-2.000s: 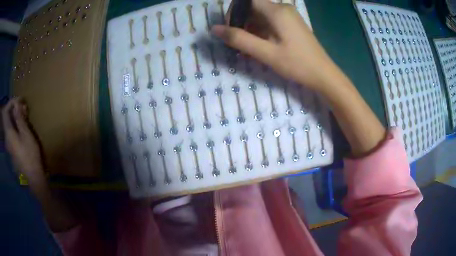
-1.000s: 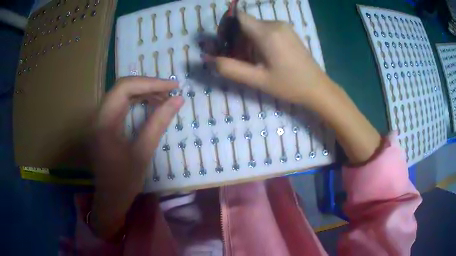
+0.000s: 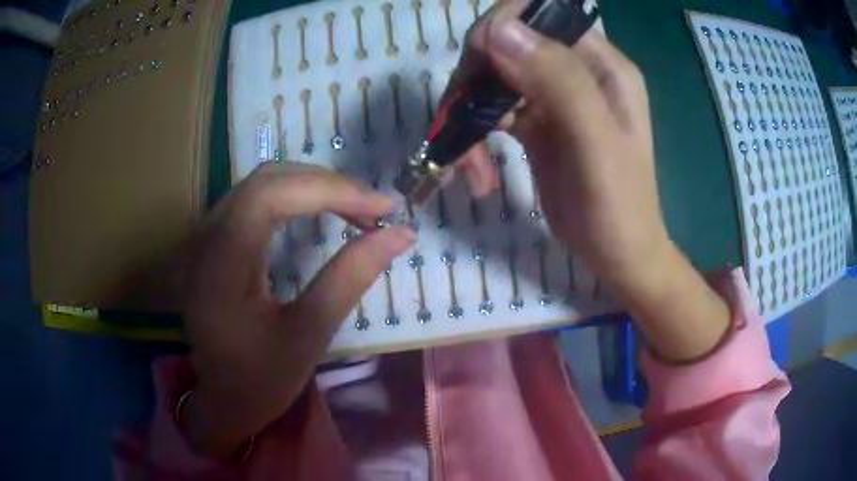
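The white board (image 3: 252, 85) with rows of tan dumbbell shapes lies in front of me, many ends bearing silver-blue round pieces. My left hand (image 3: 282, 254) pinches a small round metal piece (image 3: 402, 222) between thumb and index finger, over the middle of the board. My right hand (image 3: 583, 131) holds a black hand tool (image 3: 479, 108) with a red stripe. The tool's shiny metal front end points down at the pinched piece and is at or very near it; contact is hard to tell. The hands hide part of the board.
A brown board (image 3: 122, 216) with small shiny dots near its top lies at the left, above a yellow strip (image 3: 113, 319). Another white dotted board (image 3: 766, 113) lies at the right on the green tabletop (image 3: 672, 150), with part of a further one beyond it.
My left hand has come from the brown board's edge to the white board and now pinches a piece. My right hand has turned, bringing the tool's metal end into view at the left fingertips.
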